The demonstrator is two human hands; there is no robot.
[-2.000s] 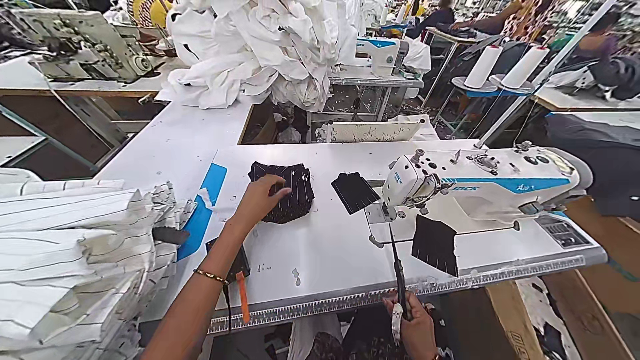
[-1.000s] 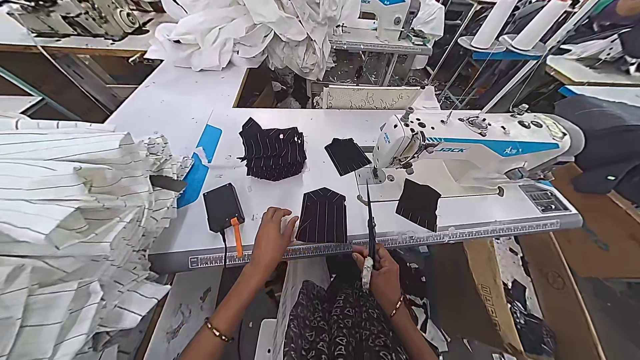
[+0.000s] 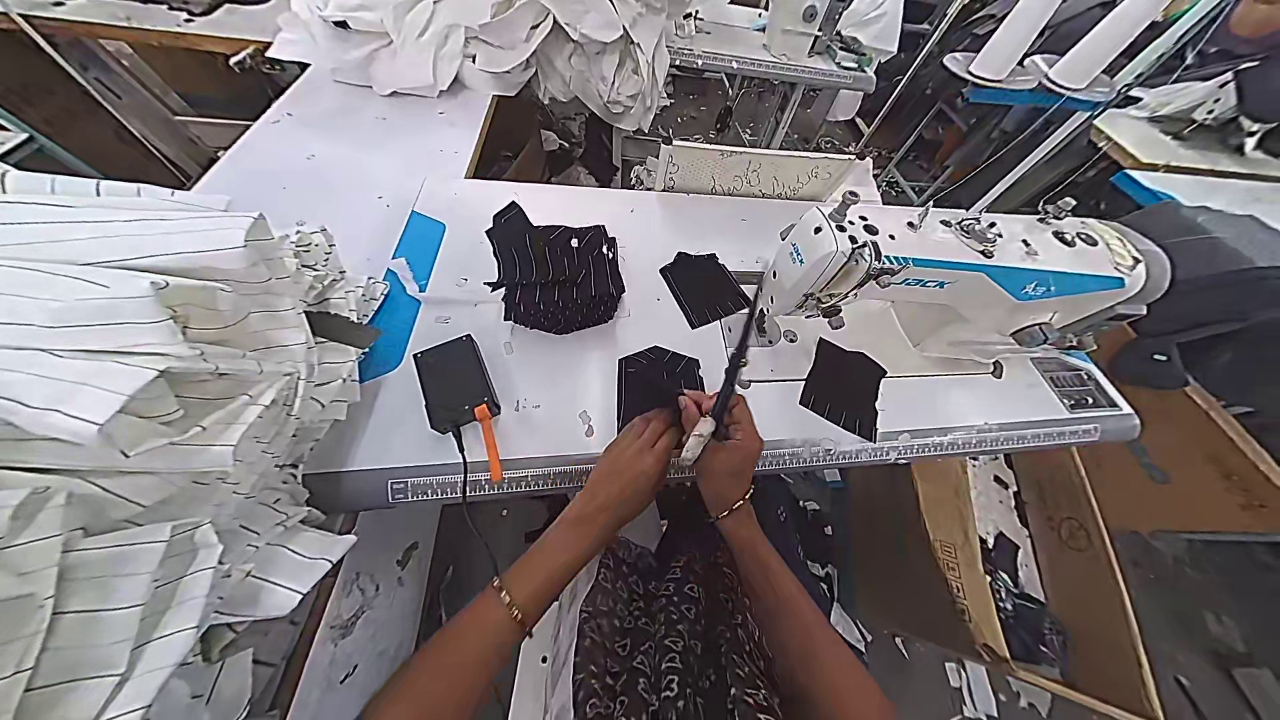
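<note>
My right hand [image 3: 728, 445] is closed on a pair of dark scissors [image 3: 738, 360] with cloth-wrapped handles, blades pointing up toward the sewing machine's needle area. My left hand [image 3: 640, 455] meets it at the table's front edge, fingers on the lower part of a black pinstriped fabric piece [image 3: 655, 375]. Its fingertips and the cloth between the hands are partly hidden. A stack of black striped pieces [image 3: 560, 275] lies farther back. One black piece [image 3: 703, 288] rests left of the needle area, another [image 3: 843, 388] in front of the white Jack sewing machine [image 3: 960, 280].
Striped white fabric [image 3: 120, 330] is heaped at the left. A black box [image 3: 455, 380] with an orange strip [image 3: 488, 440] and cable sits near the front edge, beside a printed ruler strip [image 3: 930, 445]. Cardboard boxes [image 3: 1050, 520] stand below right; white cloth [image 3: 480, 45] lies behind.
My left hand has moved from the stack to the front edge, now close to my right. A striped piece has lain there since one second ago. The scissors stay in my right hand.
</note>
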